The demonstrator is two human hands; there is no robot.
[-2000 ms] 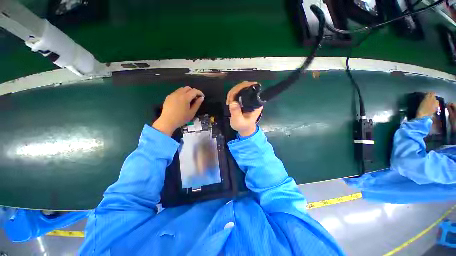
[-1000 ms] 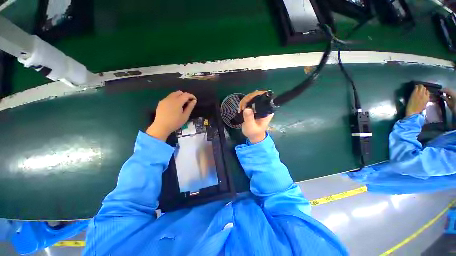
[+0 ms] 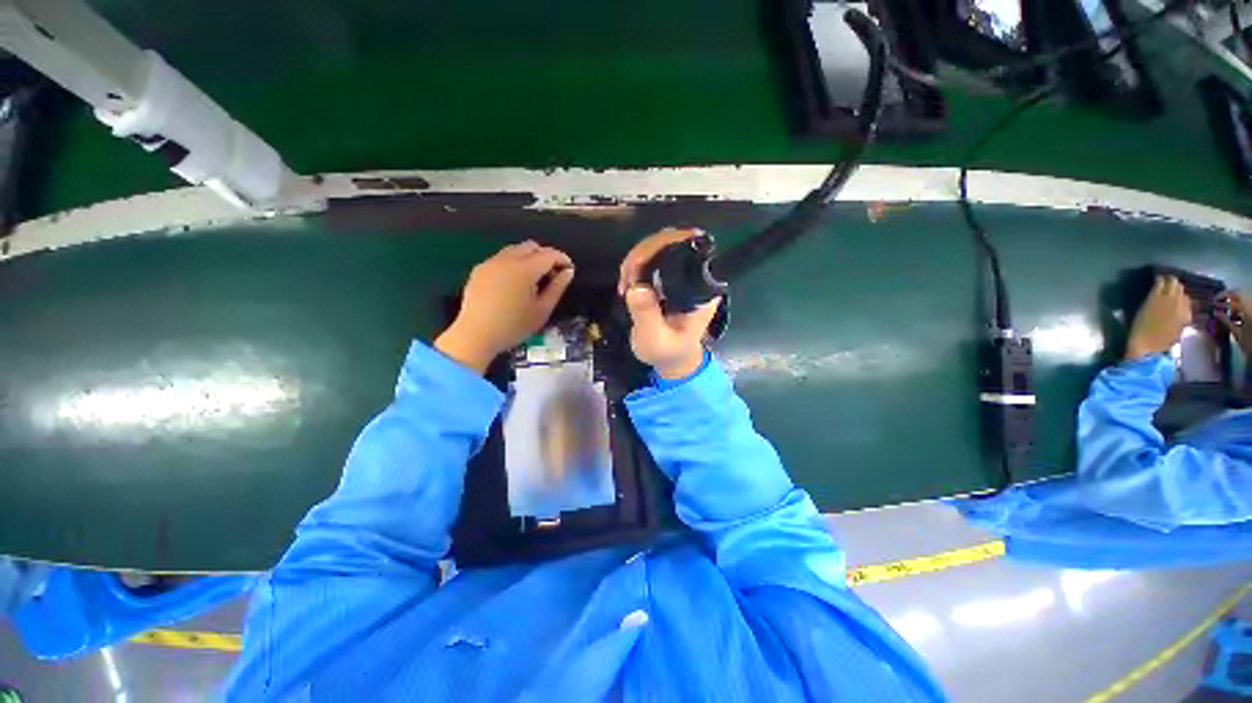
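Note:
An opened tablet with a large silvery battery (image 3: pixel 559 437) lies in a black fixture tray (image 3: pixel 632 481) in front of me. A narrow main board (image 3: pixel 560 338) with small green and white spots shows at its far end. My left hand (image 3: pixel 505 305) is over the tray's far left corner, fingertips pinched together; whether they hold something is too small to tell. My right hand (image 3: pixel 669 309) grips the black electric screwdriver (image 3: pixel 687 272) near the tray's far right corner. The screwdriver's bit is hidden, and the screw dish is mostly hidden under my right hand.
The screwdriver cable (image 3: pixel 824 186) rises across the white rail (image 3: pixel 742 183). Trays with devices (image 3: pixel 844 69) sit on the green conveyor beyond. A white post (image 3: pixel 206 144) stands at left. A black block with a white band (image 3: pixel 1009 398) hangs at right, near another worker's hands (image 3: pixel 1160 316).
My right hand with the screwdriver has moved left from the round dish to the tray's far right corner. My left hand remains at the tray's far left, fingers still pinched.

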